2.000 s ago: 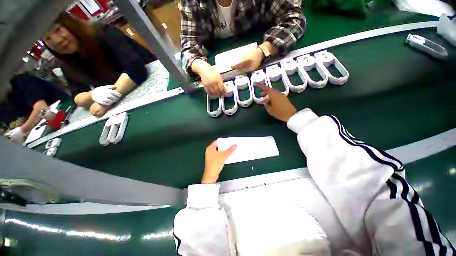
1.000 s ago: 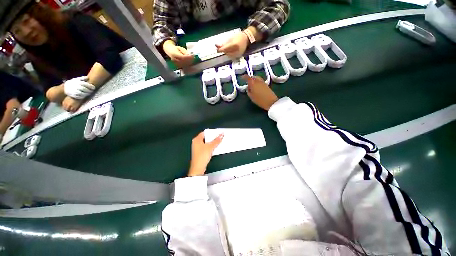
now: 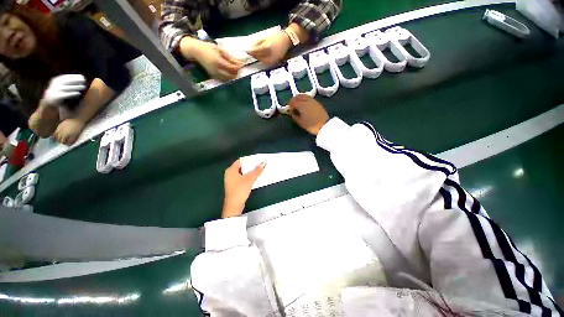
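Observation:
My left hand (image 3: 239,186) holds a flat white label strip (image 3: 286,168) over the near side of the green belt, thumb on top. My right hand (image 3: 305,113) is at the near end of a white loop-shaped product (image 3: 282,82), second from the left in a row of several loops. Its fingertips are bent and small in view; I cannot tell whether they hold a small label or touch the loop. The row of loops (image 3: 347,68) runs along the far side of the belt, thicker ends away from me.
Two loops (image 3: 115,148) lie at left, more at the far left edge, and a single loop (image 3: 507,23) at far right. A plaid-sleeved co-worker's hands (image 3: 213,59) hold a white strip opposite. A grey post (image 3: 150,46) crosses at upper left. White sheets (image 3: 321,260) lie nearest me.
My right hand has moved left along the row, from a middle loop to the second from left. The co-worker opposite has drawn their hands back from the loops to their strip. The view has shifted.

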